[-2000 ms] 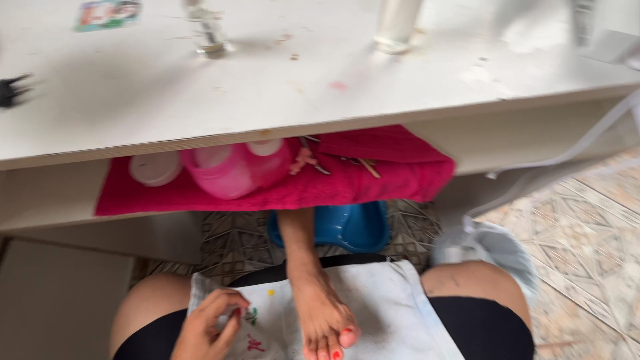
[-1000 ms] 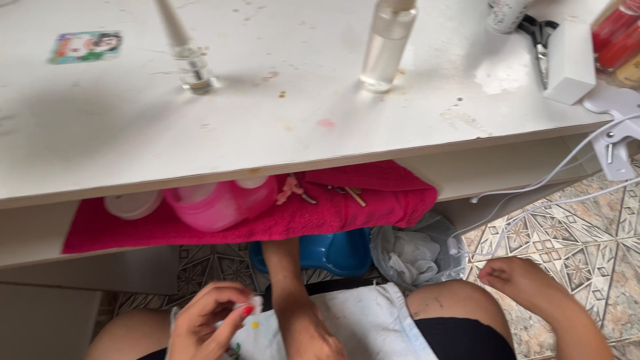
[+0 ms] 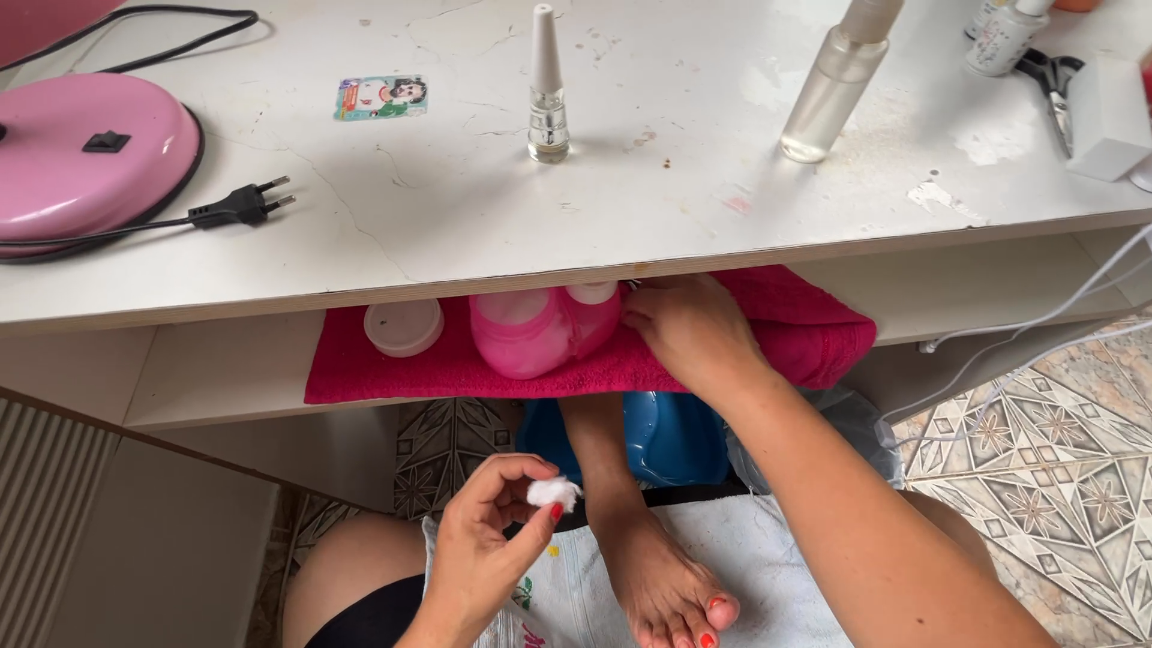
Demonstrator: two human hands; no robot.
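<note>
My left hand (image 3: 490, 540) pinches a white cotton ball (image 3: 553, 493) between thumb and fingers, left of a person's bare foot (image 3: 661, 576) with red-polished toenails. The foot rests on a light cloth towel (image 3: 765, 558) across my lap. My right hand (image 3: 688, 328) reaches into the shelf under the tabletop, over a magenta towel (image 3: 810, 333). Its fingertips are at a small dark metal piece, mostly hidden, so its grip cannot be told. Just left of it stands a pink plastic container (image 3: 522, 333) with round openings, and beside that a round white lid (image 3: 403, 327).
On the white tabletop (image 3: 432, 207) stand a clear nail polish bottle (image 3: 547, 99), a clear liquid bottle (image 3: 832, 94), scissors (image 3: 1053, 85), and a pink appliance (image 3: 90, 162) with a black plug. Below are a blue basin (image 3: 661, 441) and a lined bin (image 3: 837, 427). White cables (image 3: 1035, 328) hang right.
My right hand has moved from the right side, above the floor, to the towel on the shelf. My left hand stays near the foot, now with the cotton in plain sight.
</note>
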